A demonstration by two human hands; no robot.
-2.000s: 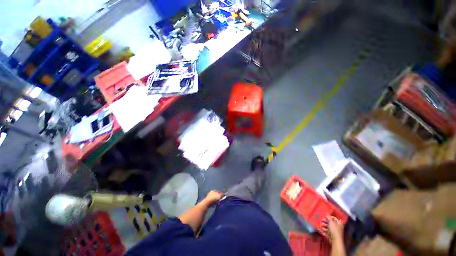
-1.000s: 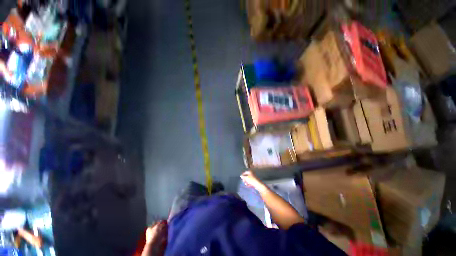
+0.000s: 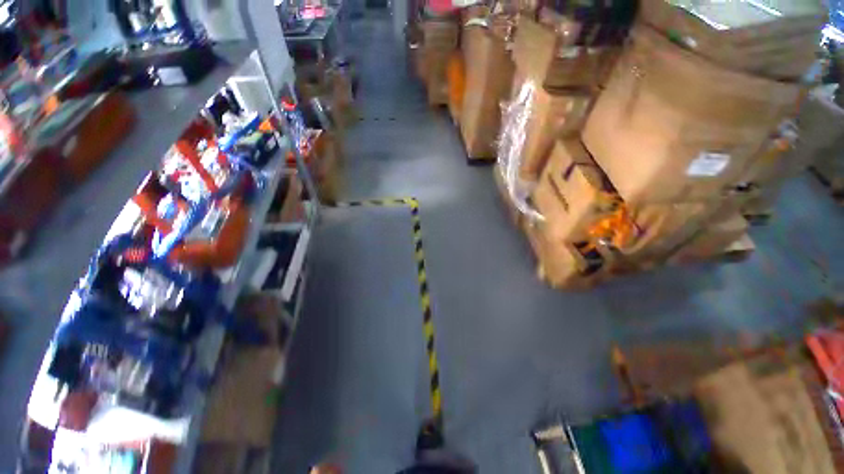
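Observation:
A small skin-toned patch at the bottom edge looks like the top of my left hand (image 3: 326, 469), cut off by the frame; what it holds cannot be seen. My right hand is not in view. Nearest in front, my dark shoe (image 3: 429, 433) is on the yellow-black floor tape (image 3: 425, 315). At the lower right are a blue item (image 3: 637, 442) and a brown carton (image 3: 763, 421), both blurred.
A long workbench (image 3: 199, 370) with blue and orange-red bins runs along the left. Stacked brown cartons (image 3: 680, 125), partly wrapped in clear film (image 3: 518, 153), stand at the right. Grey floor (image 3: 500, 343) lies between. A red item (image 3: 828, 356) is at the right edge.
The view has turned and moved forward along the aisle. The red-topped cartons have shifted to the lower right edge. My right hand has left the picture; my left is nearly out.

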